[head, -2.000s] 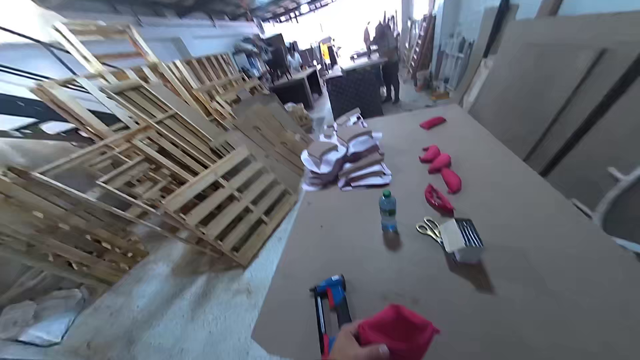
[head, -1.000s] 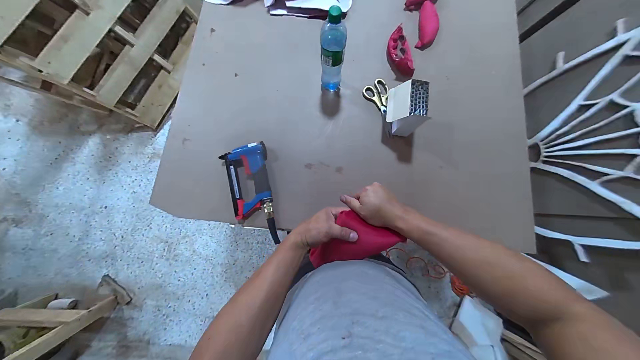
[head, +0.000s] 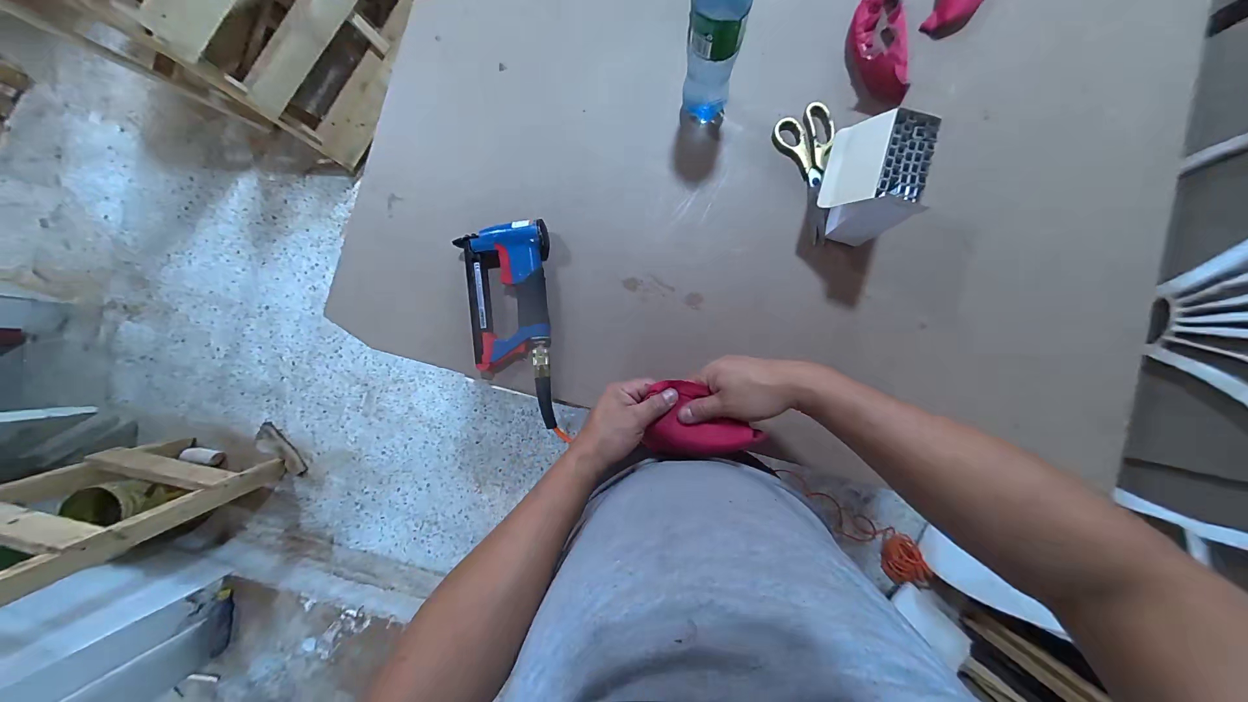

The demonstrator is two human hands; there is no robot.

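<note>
At the near edge of the table, close to my body, a pink-red fabric-covered piece [head: 704,432] is held between both hands. My left hand [head: 622,417] grips its left side with the thumb on top. On its upper right side, my right hand [head: 743,390] presses with the thumb on the fabric. To the left lies a blue and black pneumatic staple gun [head: 517,288] with its hose attached. Gold-handled scissors [head: 807,144] touch a box of staples [head: 877,175] beyond my right hand. The fingers' undersides are hidden.
A plastic bottle [head: 712,58] stands on the brown tabletop [head: 604,175], with more pink-red pieces [head: 880,58] at the far right. Wooden pallets [head: 292,68] are left of the table. A wooden frame [head: 146,487] and an orange cord [head: 905,560] lie lower down. White curved metalwork [head: 1209,317] is at right.
Two seconds ago one hand was visible, holding the pink-red piece beside the staple gun; now both hands hold the piece near my body. The view has tilted down strongly.
</note>
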